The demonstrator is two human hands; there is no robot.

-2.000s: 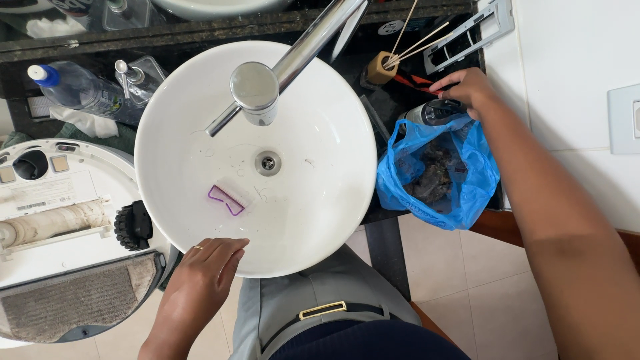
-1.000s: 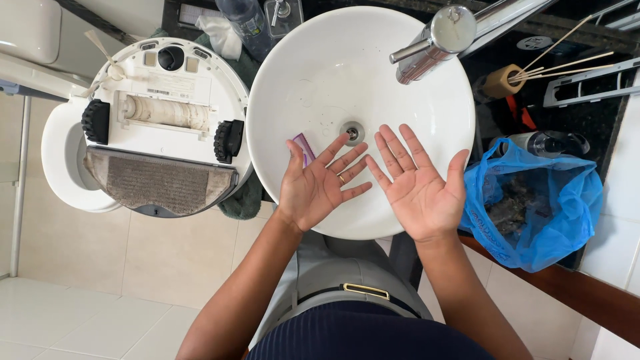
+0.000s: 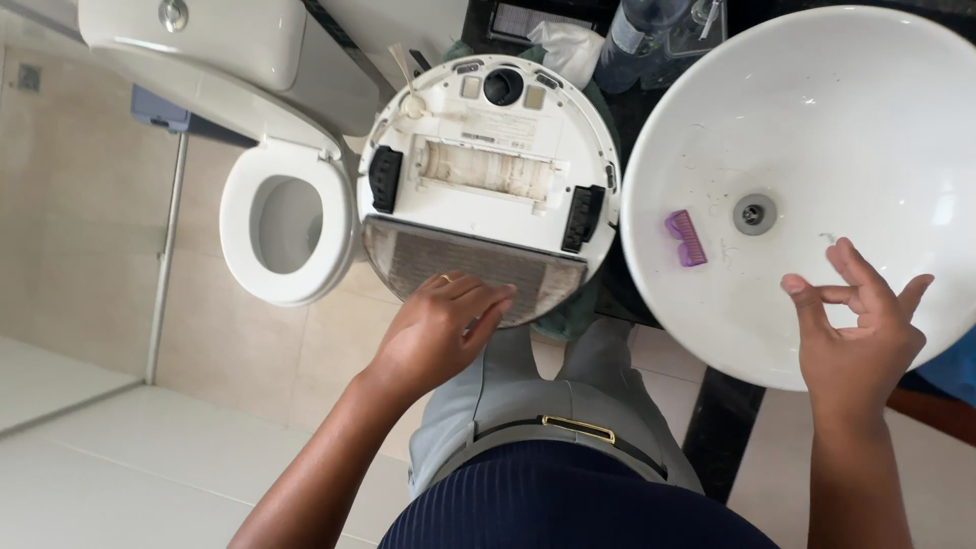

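Note:
An upturned robot vacuum cleaner (image 3: 473,221) lies left of the basin, its dusty brush bay and black wheels facing up. My left hand (image 3: 446,328) is over the front edge of its dirty grey mop pad (image 3: 412,259), fingers bent; whether it touches the pad cannot be told. Over the near right part of the white basin (image 3: 839,137), my right hand (image 3: 865,328) is empty, with thumb and fingers apart. A small purple comb (image 3: 686,238) lies in the basin, left of the drain (image 3: 753,214). Bits of hair or debris dot the basin.
A toilet (image 3: 286,221) with its seat ring down stands left of the vacuum. Behind the vacuum are crumpled white tissue (image 3: 568,49), a clear plastic bottle (image 3: 637,38) and a slotted filter (image 3: 534,23). Part of a blue bag (image 3: 953,366) shows at the right edge.
Both hands were held palms up over the basin one second ago. My left hand has moved left to the vacuum's mop pad; my right has turned over. The view has swung left.

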